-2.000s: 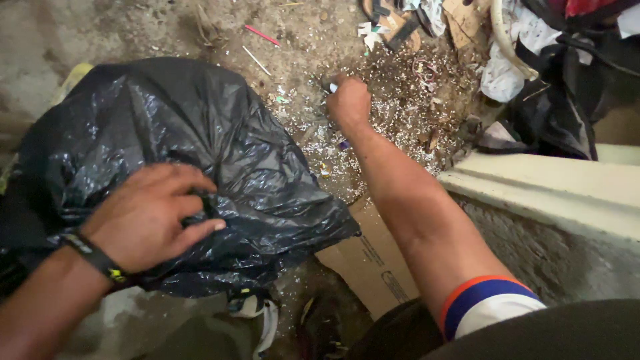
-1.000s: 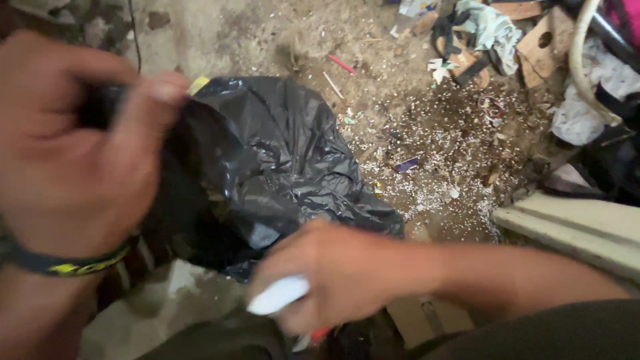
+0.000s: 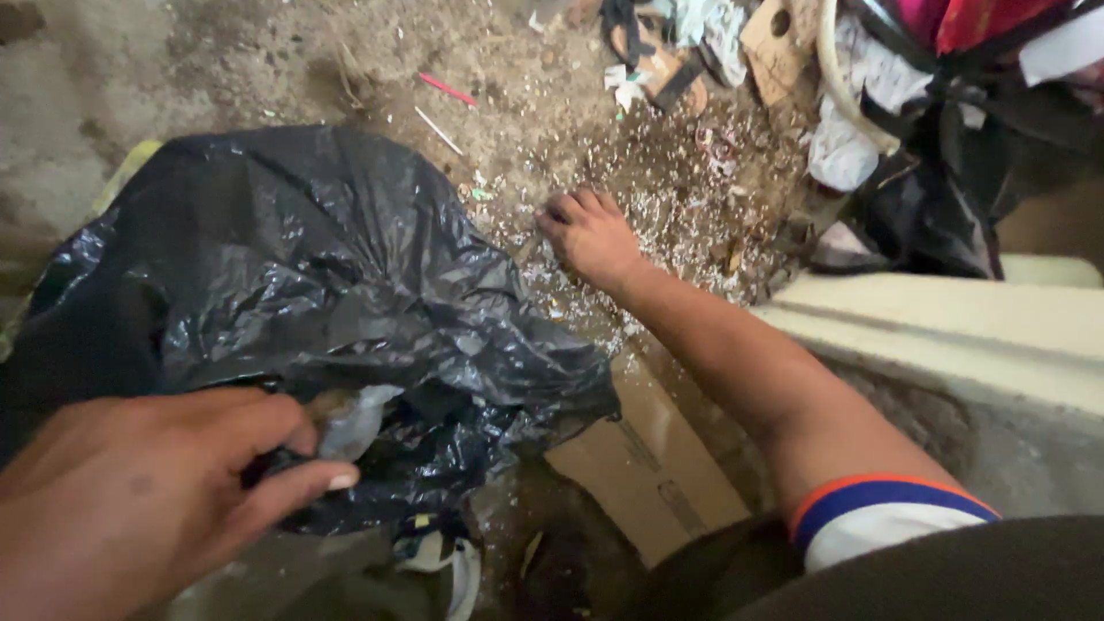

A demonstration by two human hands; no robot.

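My left hand (image 3: 190, 474) grips the edge of a black plastic garbage bag (image 3: 345, 250), which lies spread over the floor at the left. Inside the bag's mouth, just past my fingertips, a whitish translucent piece (image 3: 358, 423) shows. My right hand (image 3: 595, 237) is down on the dirty floor with its fingers curled, among scattered small white bits (image 3: 681, 207). Whether it holds something is hidden under the fingers. A red stick (image 3: 448, 89) and a white stick (image 3: 438, 130) lie above the bag.
Flattened cardboard (image 3: 647, 466) lies below the bag's right corner. A cream-coloured ledge (image 3: 949, 328) juts in from the right. Rags (image 3: 711, 30), a torn cardboard piece (image 3: 768, 52), a pale hose (image 3: 841, 86) and black fabric (image 3: 931, 190) are heaped at the upper right.
My right hand was over the bag with a white thing a second ago; now it is at the floor, and that thing is no longer seen in it. My left hand has come down with the bag's edge.
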